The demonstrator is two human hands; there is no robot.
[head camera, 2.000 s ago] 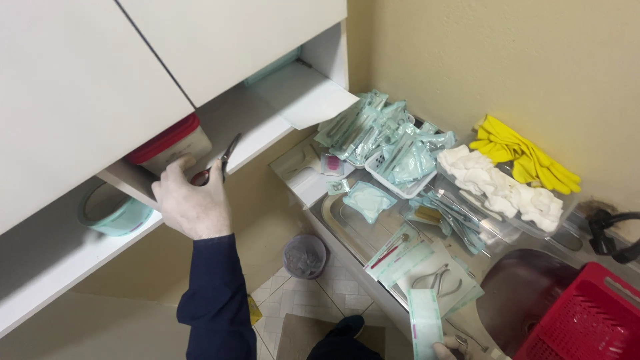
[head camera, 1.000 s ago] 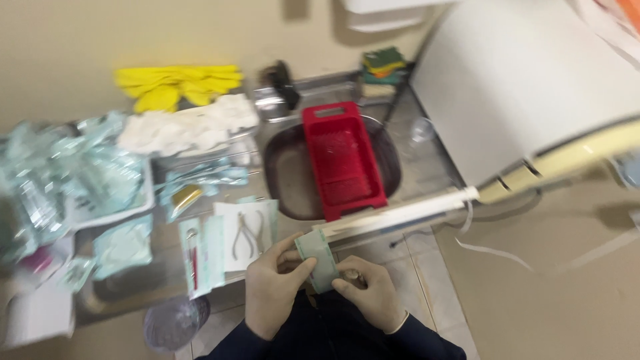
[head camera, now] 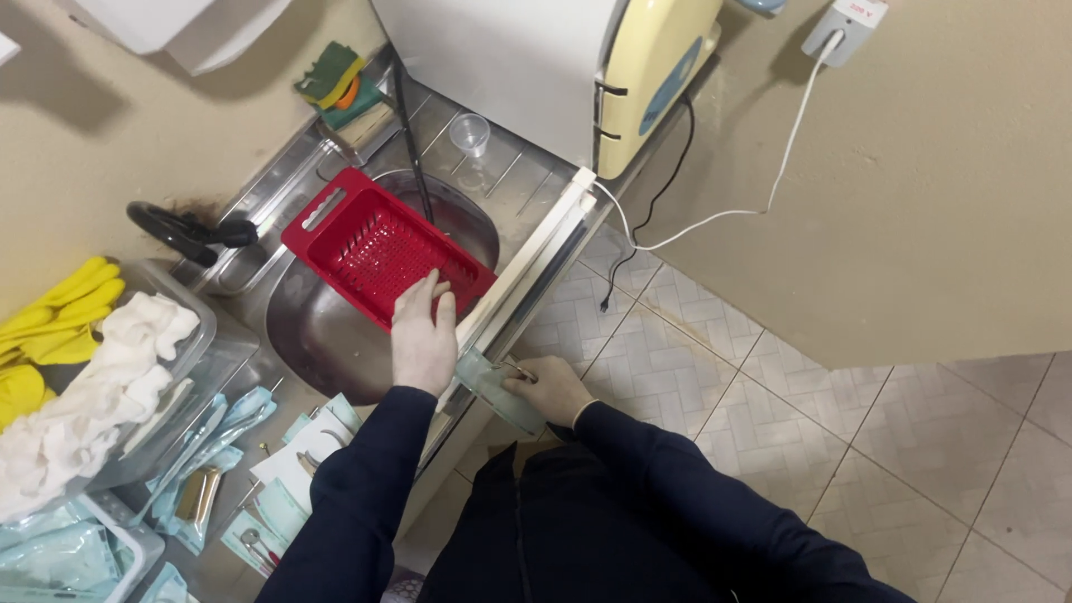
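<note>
My left hand point(head camera: 425, 337), in a pale glove, reaches over the near end of a red perforated plastic basket point(head camera: 381, 243) with its fingers apart; I see nothing held in it. The basket lies across the steel sink point(head camera: 327, 347). At the counter's front edge, my gloved right hand point(head camera: 548, 389) grips a metal instrument point(head camera: 521, 370) whose kind I cannot tell. A pale green sterilization pouch point(head camera: 500, 392) lies against the same hand, between it and the heat sealer's long bar point(head camera: 536, 255).
Pouches with instruments point(head camera: 280, 502), a clear bin of white cloth or gauze point(head camera: 92, 402) and yellow rubber gloves point(head camera: 59, 310) are at the left. A black faucet point(head camera: 188, 230), sponges point(head camera: 339, 84), a plastic cup point(head camera: 470, 134) and a white-and-yellow machine point(head camera: 511, 67) surround the sink.
My left hand has left the pouch that both hands held and moved over the red basket. Earlier, it was at the shelf by a red-lidded container, holding an instrument. The view has swung right.
</note>
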